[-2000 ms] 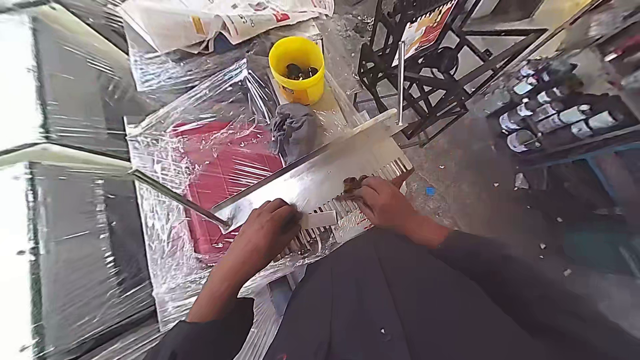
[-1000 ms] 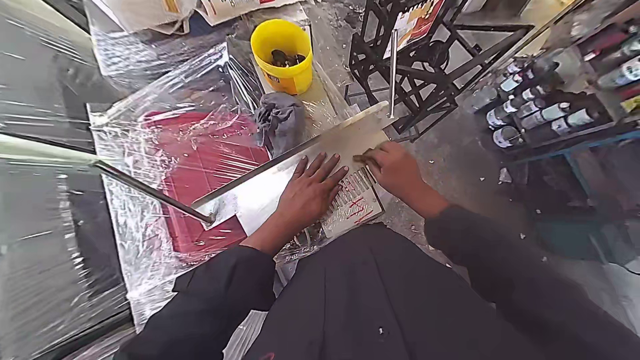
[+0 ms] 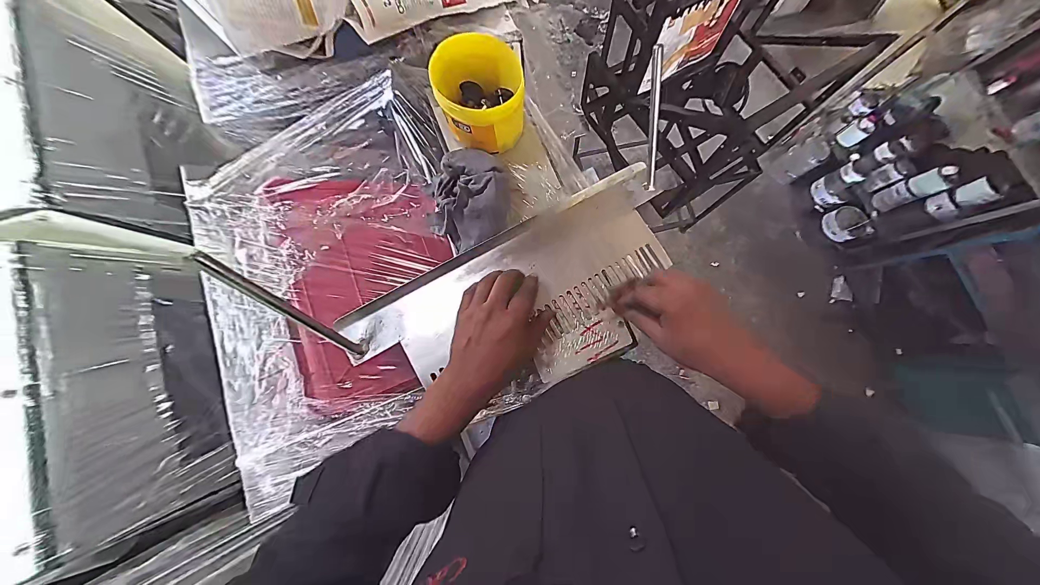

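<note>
A metal plate [image 3: 520, 252] with a row of slots along its near edge lies at a slant before me. A thin metal rod stands at each end of it. My left hand [image 3: 497, 325] rests with its palm down on the plate's near part, left of the visible slots. My right hand [image 3: 670, 321] is at the slotted edge near the right end, fingers bent together; whether a small thing is between them cannot be told. Under the slotted edge shows a pale sheet with red marks [image 3: 589, 341].
Behind the plate are a grey cloth [image 3: 471, 195] and a yellow bucket [image 3: 478, 93] with dark items inside. A red panel [image 3: 357, 276] lies under clear plastic film at left. A black metal frame [image 3: 674, 114] and a rack of bottles [image 3: 894, 179] stand at right.
Two seconds ago a small brown thing showed at my right hand. Since a second ago my left hand has drawn back toward the near edge, and my right hand has moved along it, nearer to me.
</note>
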